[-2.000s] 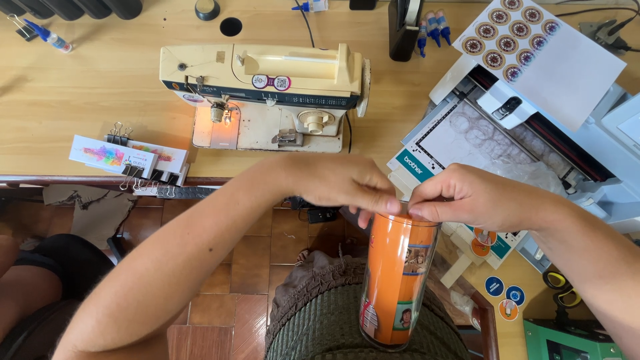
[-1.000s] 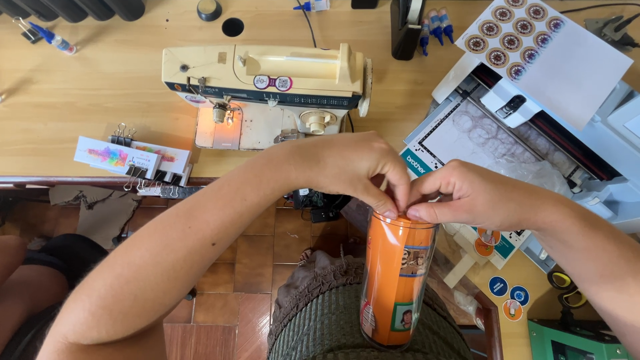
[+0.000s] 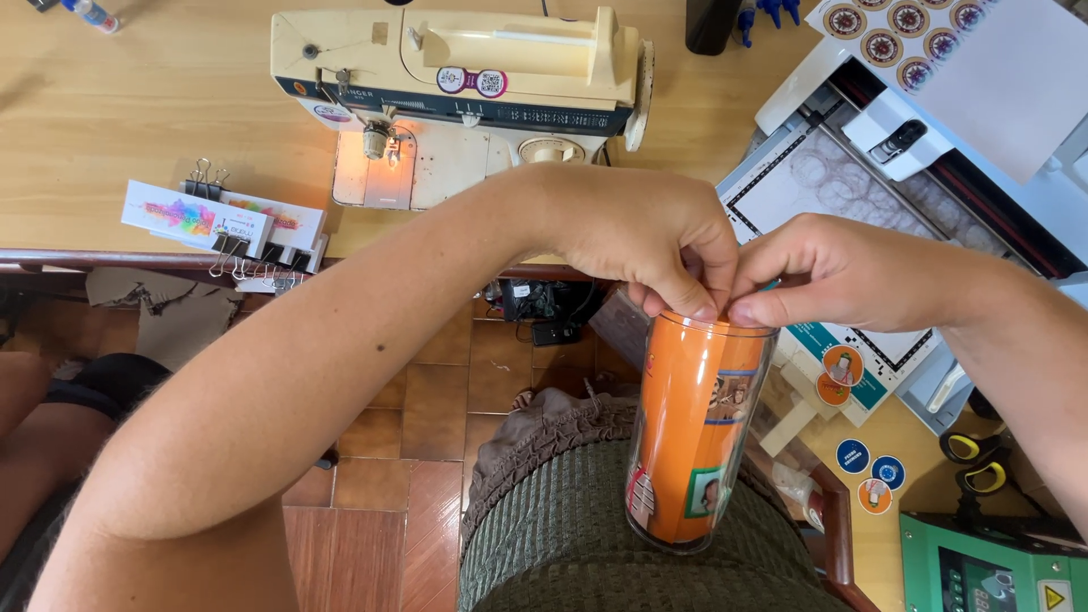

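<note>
A clear plastic tumbler (image 3: 748, 442) stands nearly upright over my lap, tilted slightly. Inside it is a curled orange printed sheet (image 3: 680, 425) with small framed pictures. My left hand (image 3: 671, 238) pinches the sheet's top edge at the tumbler's rim with thumb and fingers. Beside it, touching or almost touching, my right hand (image 3: 816, 272) has its thumb and bent fingers on the same edge at the right of the rim. The fingertips partly hide the sheet's upper edge.
A sewing machine (image 3: 510, 59) stands on the wooden table (image 3: 153, 76). Clipped printed cards (image 3: 178, 212) lie at the left. To the right are a cutting machine (image 3: 901, 127), round stickers (image 3: 852, 456), scissors (image 3: 977, 463) and a green device (image 3: 977, 561). Another person's leg (image 3: 59, 450) shows at far left.
Both hands stay at the tumbler's rim, with small shifts of the fingers on the sheet's top edge. The tumbler stays over my lap.
</note>
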